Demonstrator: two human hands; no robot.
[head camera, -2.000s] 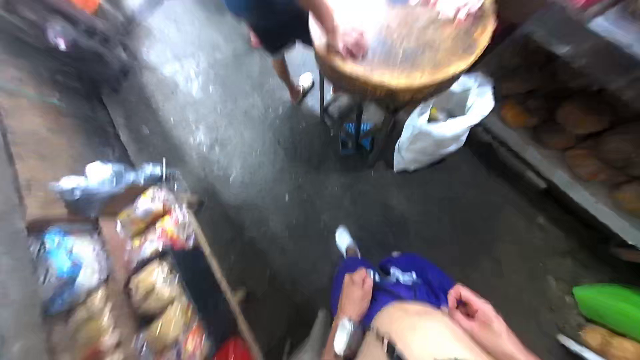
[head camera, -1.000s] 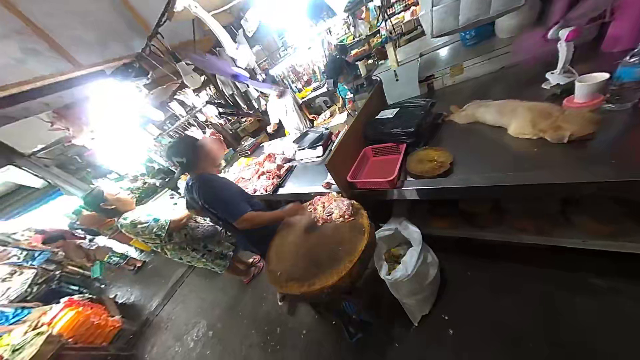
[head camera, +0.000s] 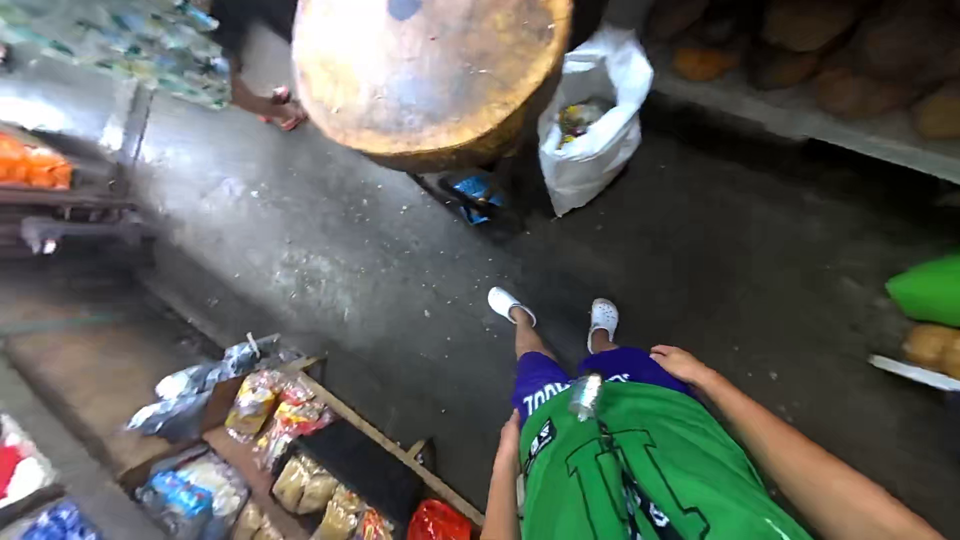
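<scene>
My left hand (head camera: 509, 441) hangs beside the green shirt (head camera: 637, 457), near the left leg of my purple shorts; its fingers are partly hidden. My right hand (head camera: 677, 363) is at the right edge of the purple shorts (head camera: 637, 366), fingers loosely bent, with nothing visible in it. A shiny, clear object (head camera: 586, 396), too blurred to name, lies at the shirt's front on a dark patterned strap. White clogs (head camera: 604, 315) are on my feet. Ahead stands a round wooden chopping block (head camera: 427, 75), with a white sack (head camera: 592, 142) of scraps to its right.
Packaged goods in clear bags (head camera: 289, 412) fill a wooden-edged stall (head camera: 390, 442) at lower left. A low shelf (head camera: 787, 112) holds round brown items at upper right. A green object (head camera: 930, 291) is at far right. Another person's leg and foot (head camera: 281, 112) show left of the block.
Two seconds ago my hands were at the shorts and my belly was bare; now the green shirt covers it and my hands are at my sides. The view swung up, then down again.
</scene>
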